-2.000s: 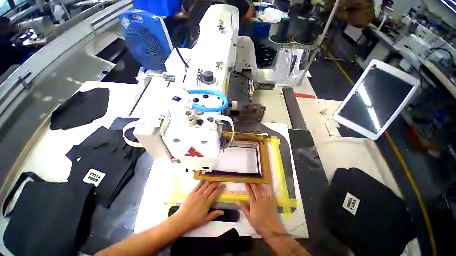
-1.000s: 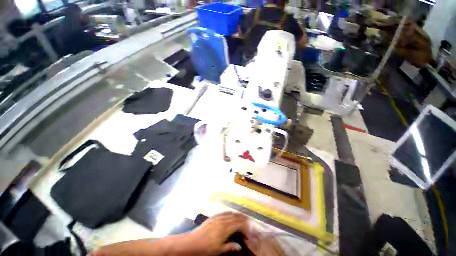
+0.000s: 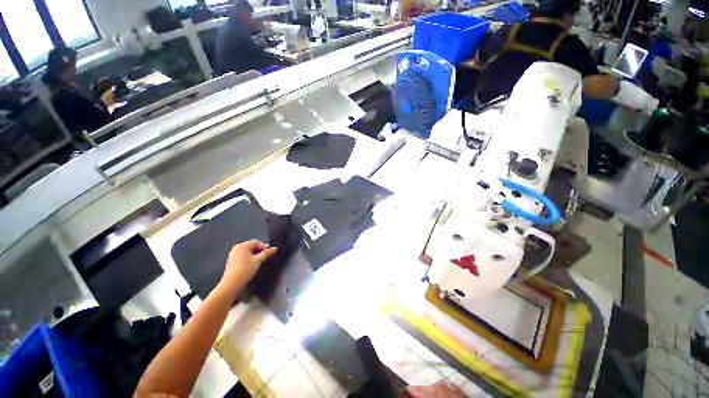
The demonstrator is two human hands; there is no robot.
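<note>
My left hand point(image 3: 250, 260) is at the right side of the black bag pieces with strap point(image 3: 210, 247). Its fingers are pinched at the edge of a blurred black fabric piece point(image 3: 274, 274). My right hand point(image 3: 437, 391) is cut off by the bottom edge, so its grip is hidden. Black fabric point(image 3: 375, 373) lies just left of it. The brown-gold clamp frame point(image 3: 553, 342) sits under the white sewing machine head point(image 3: 476, 260), with yellow tape point(image 3: 443, 342) around it. No black fabric panel shows in the frame's opening.
Small black pieces point(image 3: 342, 214) with a white label patch point(image 3: 314, 228) lie left of the machine. Another black piece point(image 3: 321, 150) lies behind them. A blue fan point(image 3: 424, 93) stands behind. A blue bin point(image 3: 54, 365) is at bottom left. People sit in the background.
The view has swung left. My left hand has left the template sheet's front and reached the strapped bag pieces. My right hand has left the clamp frame's front edge and is mostly out of view.
</note>
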